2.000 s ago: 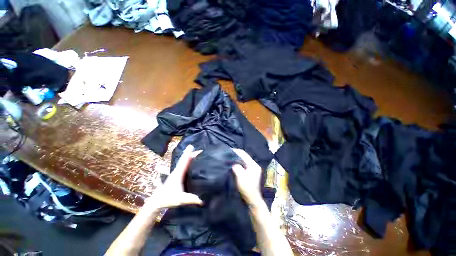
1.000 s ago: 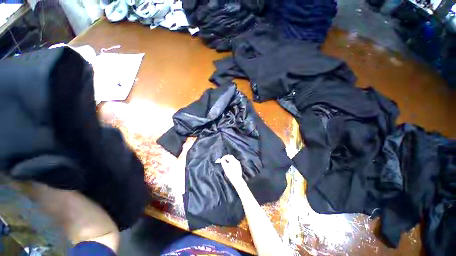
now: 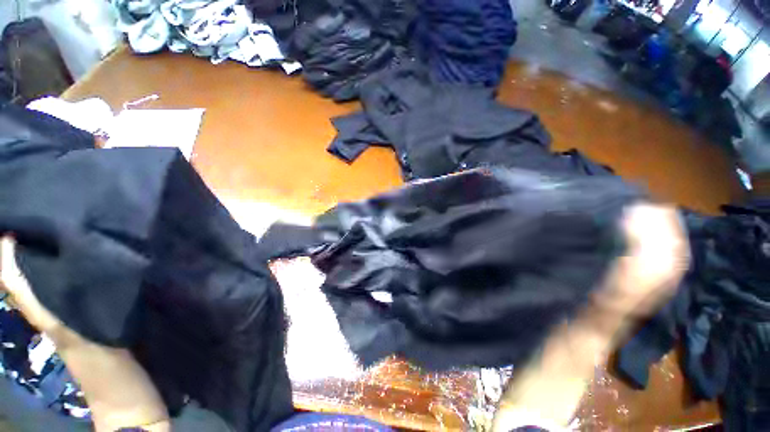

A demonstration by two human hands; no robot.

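Observation:
A black jacket with shiny lining [image 3: 456, 261] is stretched out above the middle of the table, with a small white label showing. My right hand [image 3: 654, 245], blurred by motion, grips its right end. A second black garment [image 3: 152, 245] hangs in large folds at the left, over the table's left edge. My left hand [image 3: 10, 261] is at the left picture rim, partly cut off and mostly hidden behind this garment; its fingers cannot be made out.
More black jackets [image 3: 456, 118] lie at the table's [image 3: 270, 126] centre back and along the right side [image 3: 734, 329]. A navy bundle [image 3: 469, 38] and pale cut pieces [image 3: 203, 29] are at the far edge. A white sheet [image 3: 156, 131] lies at the left. Scraps are on the floor, lower left.
The lined jacket, lying flat a second ago, is lifted and swung to the right with my right hand. The black garment at the left has moved slightly right and spread lower.

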